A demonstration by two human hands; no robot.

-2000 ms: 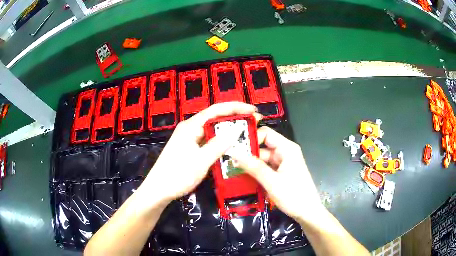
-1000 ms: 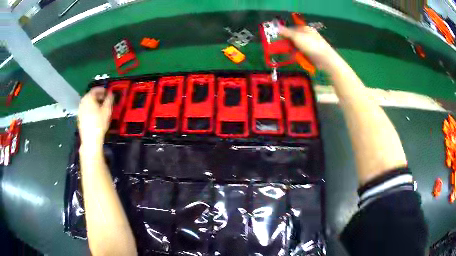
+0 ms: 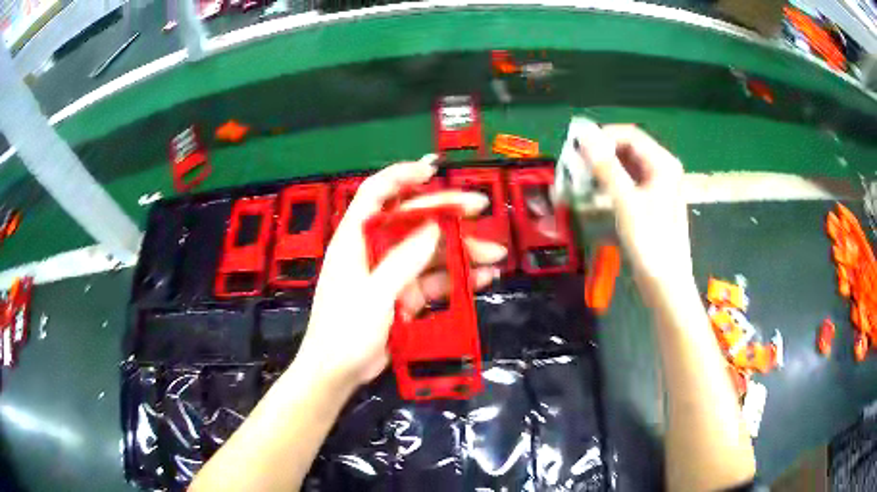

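Note:
My left hand [image 3: 370, 288] holds a red front housing [image 3: 438, 351] upright over the black blister tray [image 3: 288, 408]. Its fingers show through the housing's large opening. My right hand [image 3: 639, 192] is to the right, above the belt's pale edge. It grips a blurred white inner module [image 3: 577, 163] between thumb and fingers. More red housings [image 3: 247, 247] stand in a row along the tray's far side, some partly hidden by my left hand. An orange part [image 3: 603, 279] lies at the tray's right edge.
A part-assembled unit [image 3: 459, 125] and another one [image 3: 187, 159] lie on the green conveyor belt [image 3: 327, 125], with orange parts [image 3: 515, 146] near them. A mixed pile of orange and white parts [image 3: 733, 327] lies beside my right forearm. A bright orange heap [image 3: 854, 274] is at far right. A grey post [image 3: 67, 173] stands left.
The unit from my right hand now lies on the belt. My right hand has come back and holds a white module. My left hand has taken the leftmost housing from the row to the tray's middle.

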